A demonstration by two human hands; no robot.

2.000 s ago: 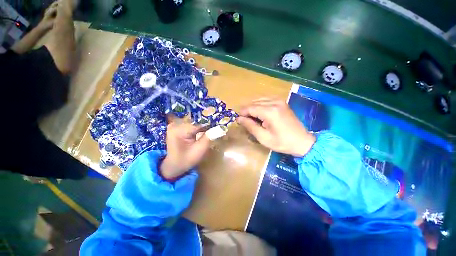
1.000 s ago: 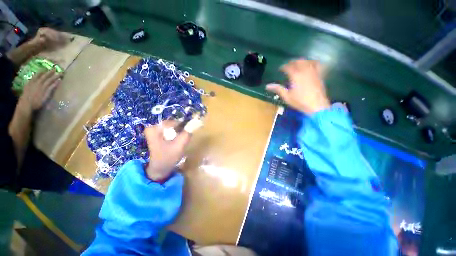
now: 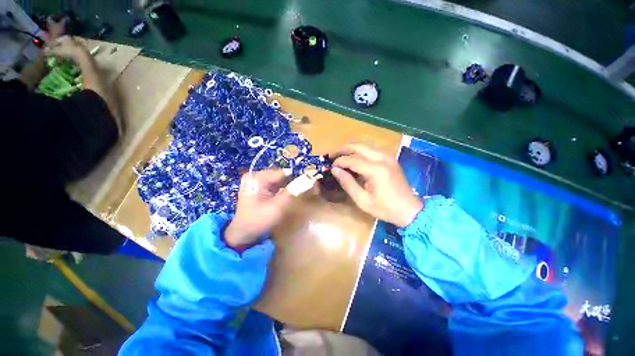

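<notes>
My left hand (image 3: 261, 205), with white coverings on the thumb and a fingertip, holds a small cluster of blue circuit boards (image 3: 303, 164) at the right edge of the board pile. My right hand (image 3: 374, 182) pinches the cluster's right end between thumb and finger. The blue board pile (image 3: 209, 139) with white wires and pale rings lies to the left on the tan board (image 3: 327, 132). What lies under my right fingertips is hidden.
Round black parts with white centres (image 3: 365, 93) and black housings (image 3: 309, 50) stand or lie on the green belt (image 3: 418, 76). A printed mat (image 3: 480, 188) lies under my right arm. Another person's arm (image 3: 97, 80) is at far left near green parts (image 3: 60, 78).
My right hand has come back from over the belt to the boards at my left hand. A black housing and an attached board now lie farther right on the belt. The view has shifted.
</notes>
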